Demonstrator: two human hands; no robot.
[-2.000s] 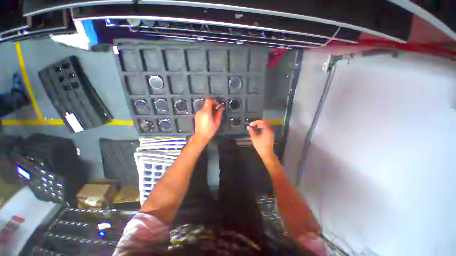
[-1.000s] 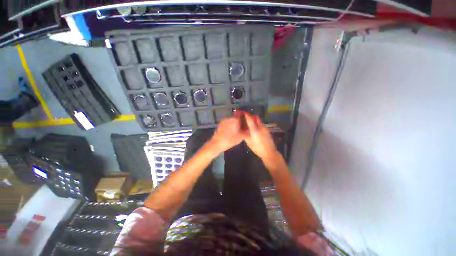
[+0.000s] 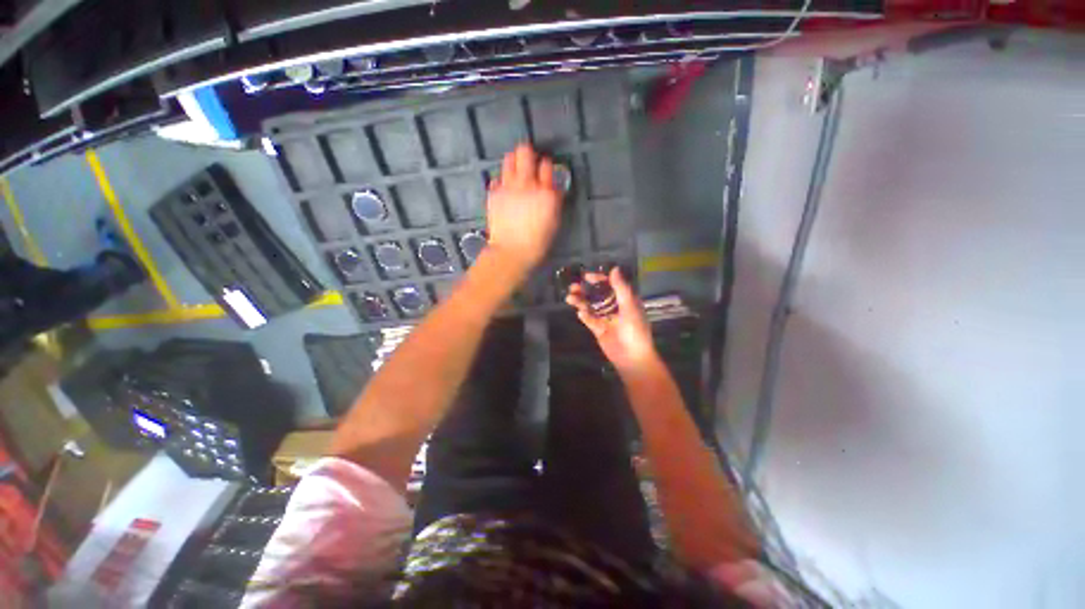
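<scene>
A large dark grey pocketed tray (image 3: pixel 416 155) lies in front of me, partly filled with dark glossy discs like watch bodies (image 3: pixel 369 206). Most discs sit in the left part of the two nearer rows. My left hand (image 3: pixel 524 212) reaches over the tray, fingers down beside a disc (image 3: pixel 560 179) in the second row from the back. Its palm side is hidden, so I cannot tell if it grips anything. My right hand (image 3: pixel 612 316) is palm up at the tray's near right edge, fingers curled around dark round watch bodies (image 3: pixel 599 295). Their number is unclear.
Rack shelves (image 3: pixel 464 33) run above the tray's far edge. A white panel (image 3: pixel 916 297) stands at right. Dark trays with a white tag (image 3: pixel 245 307) lie on the floor at left. A black device with a lit display (image 3: pixel 150 425) is lower left. A person's dark-clothed leg (image 3: pixel 54 292) shows far left.
My hands, together at the near edge a second ago, are apart. The left has reached forward over the tray; the right holds discs palm up. A third-row disc on the right is no longer visible.
</scene>
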